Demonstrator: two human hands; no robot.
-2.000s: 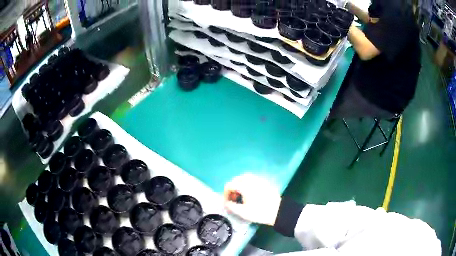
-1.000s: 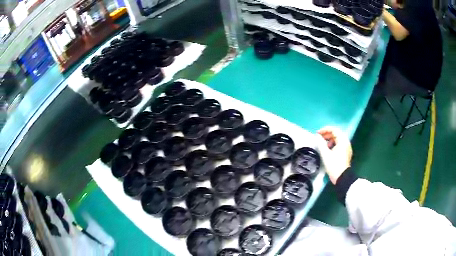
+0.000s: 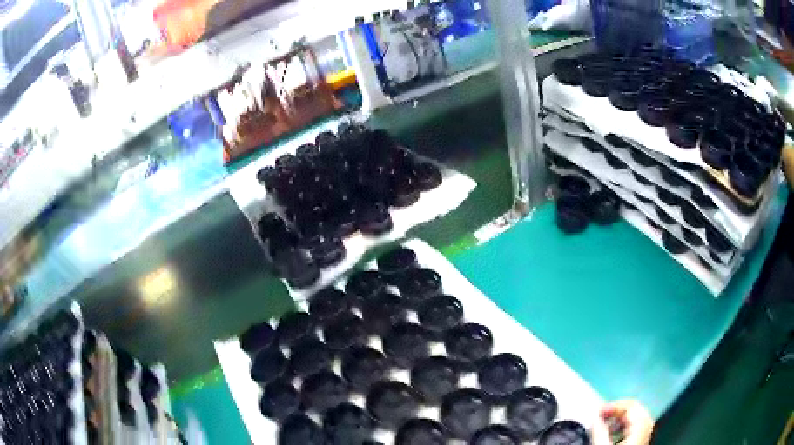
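Several glossy black round plastic housings (image 3: 435, 377) stand open side up in rows on a white foam sheet (image 3: 522, 341) at the bottom centre. My right hand (image 3: 623, 423) is at the sheet's near right corner, beside the last housing. It is cut off by the bottom edge and blurred. Its fingers look curled, but I cannot tell whether they grip the sheet edge. My left hand is out of the picture.
Beyond lies another white sheet (image 3: 444, 198) of jumbled black housings. A layered stack (image 3: 644, 178) with housings on top stands at right, beside a metal post (image 3: 521, 113). Loose housings (image 3: 572, 209) sit by it on the green mat (image 3: 557, 269). More stacked layers (image 3: 78, 382) are at lower left.
The view has swung up and left, so the sheets and far stack appear lower. My right hand now shows at the bottom edge, its sleeve out of view. The seated person has almost left the view.
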